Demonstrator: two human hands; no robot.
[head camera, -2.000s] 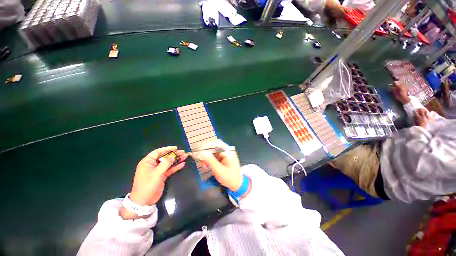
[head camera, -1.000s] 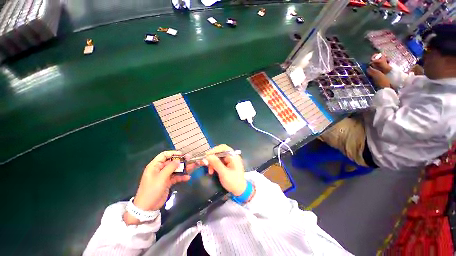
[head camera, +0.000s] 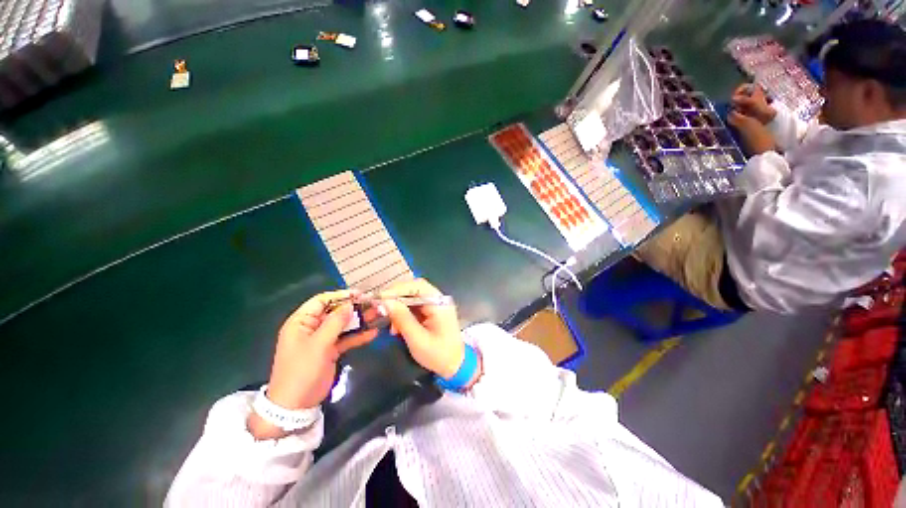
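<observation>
My left hand (head camera: 311, 342) holds a small circuit module (head camera: 354, 318), dark with a whitish face, between thumb and fingers. My right hand (head camera: 423, 327) holds a slim white pen-like tool (head camera: 422, 300), and its thin tip reaches to the module. Fingers partly hide the module and the tip, so contact there is hard to tell. A tan die-cut sheet (head camera: 350, 228) with dark cross lines and blue edges lies just beyond my hands. Its near end is hidden behind them.
A white adapter (head camera: 485, 203) with cable, an orange sticker sheet (head camera: 544, 185) and a second tan sheet (head camera: 606, 189) lie to the right. A clear bag (head camera: 636, 89) hangs by a metal post. A blister tray (head camera: 685, 139) and a seated person (head camera: 815, 208) are further right. Modules lie on the belt.
The view has tilted down and turned right. My hands stay together at the module; my right hand has moved closer to my left. The module has turned in my left fingers.
</observation>
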